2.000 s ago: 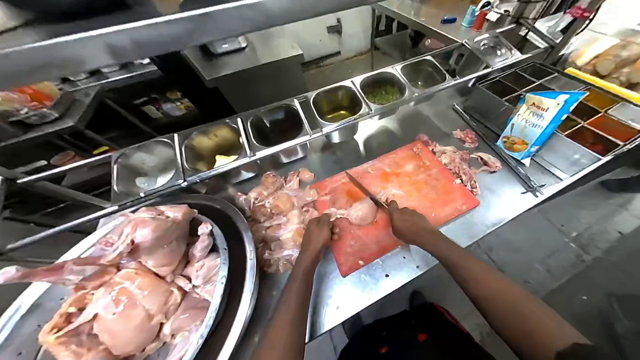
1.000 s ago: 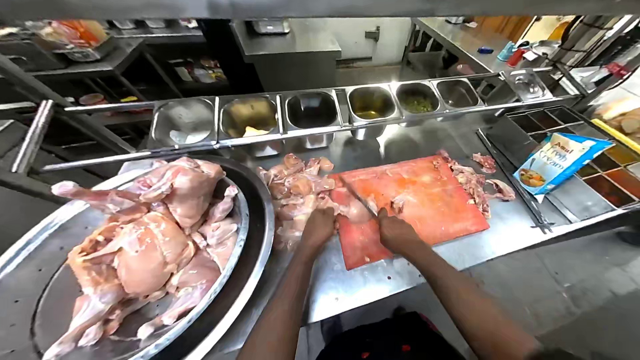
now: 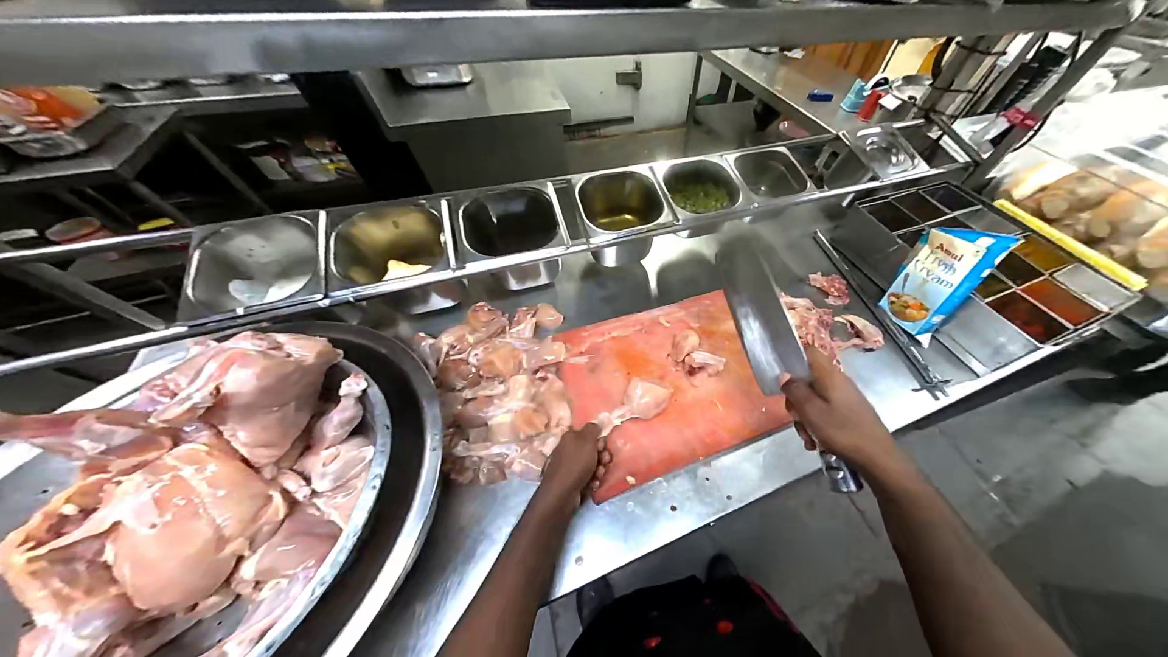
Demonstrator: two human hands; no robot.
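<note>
My left hand [image 3: 577,461] grips the bone end of a raw chicken drumstick [image 3: 641,401], which lies on a red cutting board [image 3: 693,433]. In my right hand [image 3: 826,406] is a large cleaver-like knife [image 3: 762,319], its broad blade raised over the right part of the board and slightly blurred. A small cut piece of chicken [image 3: 698,354] lies near the board's middle. Left of the board is a pile of cut chicken pieces [image 3: 502,392]. Trimmings [image 3: 812,324] lie at its right edge, partly behind the blade.
A large metal tray [image 3: 379,456] of whole raw chickens [image 3: 182,493] stands at the left. Steel containers [image 3: 620,203] line the back rail. At the right are long metal skewers or tongs [image 3: 881,315], a cream pouch [image 3: 944,278] and a spice tray [image 3: 1031,315]. A steel shelf [image 3: 547,41] crosses above.
The knife, low at the chicken on the board a second ago, is now raised and farther right with my right hand. My two hands have moved apart.
</note>
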